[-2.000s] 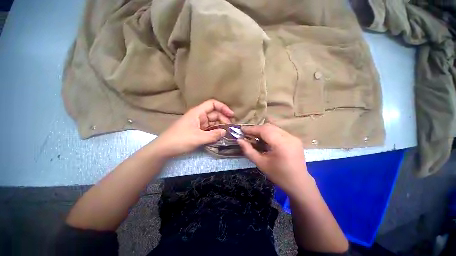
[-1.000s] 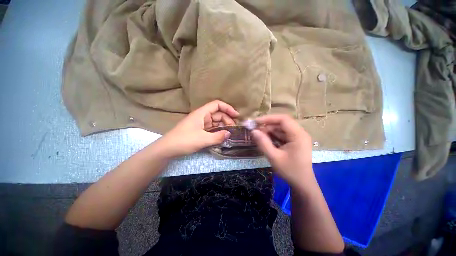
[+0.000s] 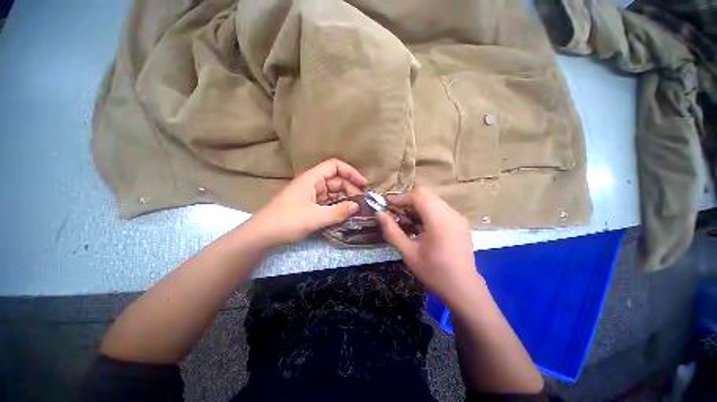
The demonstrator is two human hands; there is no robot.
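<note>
A tan jacket point(image 3: 346, 102) lies spread on the pale table. Its sleeve runs down to a sleeve cuff point(image 3: 365, 235) at the table's front edge, with plaid lining showing in the opening. My left hand point(image 3: 314, 202) pinches the cuff's edge between thumb and fingers. My right hand point(image 3: 432, 235) holds small thread snips point(image 3: 376, 202), their silver tips at the cuff beside my left thumb; the rest is hidden in the hand. A patch pocket point(image 3: 515, 122) with one button lies right of the sleeve.
The pale table point(image 3: 47, 196) ends just below the cuff. Another tan garment point(image 3: 668, 118) hangs over the table's right side. A blue plastic bin point(image 3: 542, 290) stands below the edge at right. Snap fasteners point(image 3: 485, 220) line the jacket's front edge.
My right hand moved up and away from the cuff, then came back down with the snips against it. My left hand keeps its pinch. The view has shifted slightly.
</note>
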